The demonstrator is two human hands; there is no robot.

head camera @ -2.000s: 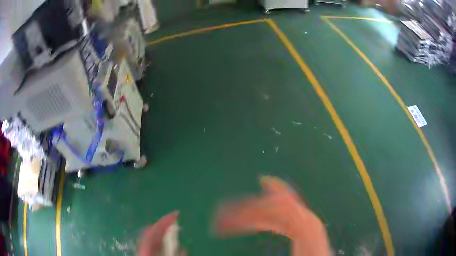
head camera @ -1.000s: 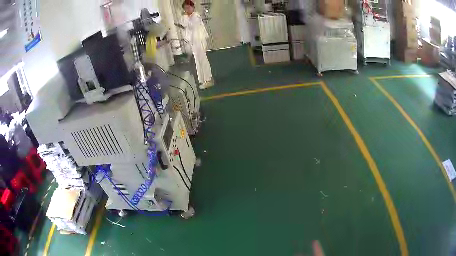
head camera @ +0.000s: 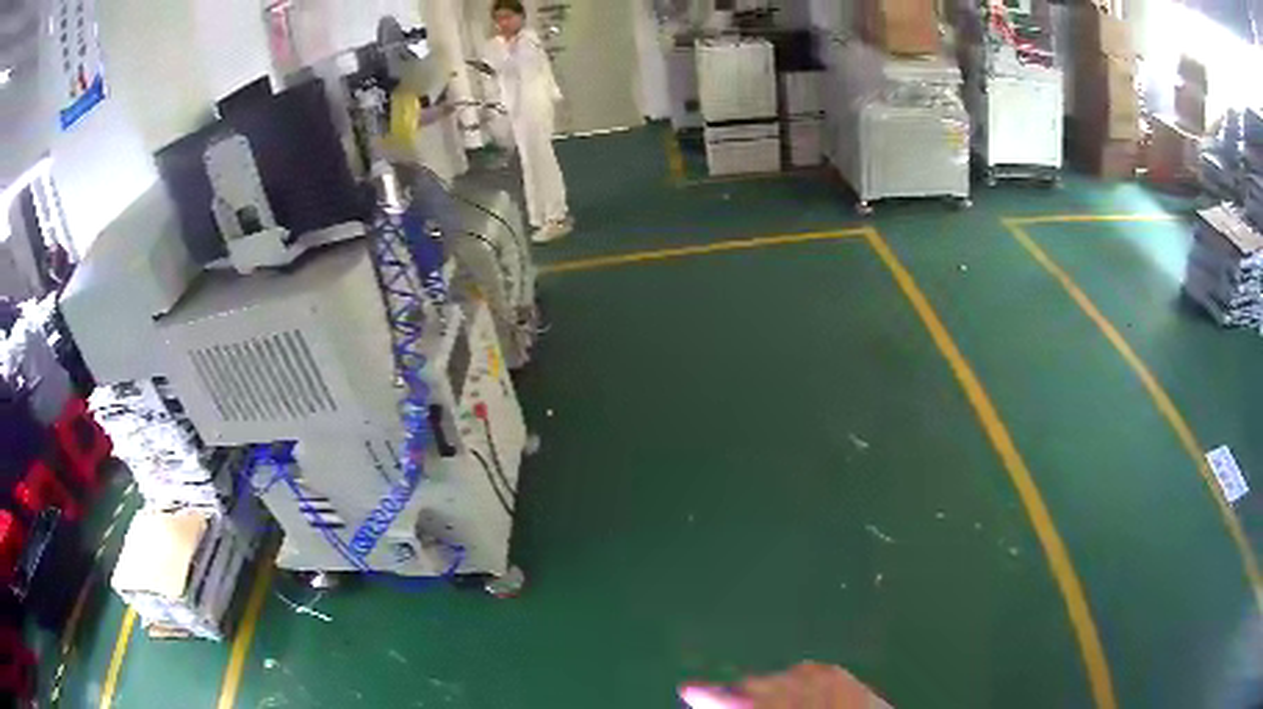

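My right hand [head camera: 806, 688] shows at the bottom edge, right of centre, blurred and mostly cut off. A small bright pinkish-white sliver [head camera: 713, 697] is at its left end; I cannot tell whether it is a held thing or part of the hand. Whether the fingers are apart or closed is hidden below the edge. My left hand is out of the picture.
An off-white machine [head camera: 263, 374] with a monitor and blue coiled cables stands at left. Taped boxes [head camera: 173, 568] lie beside it. A person in white [head camera: 529, 118] stands behind. Green floor [head camera: 720, 416] has yellow lines. Cabinets [head camera: 907, 139] stand at the back; stacked goods [head camera: 1226, 263] at right.
The view has tilted up from the floor to show the far wall and the person. Two blurred hands were low in front; now only part of one shows, with a bright sliver.
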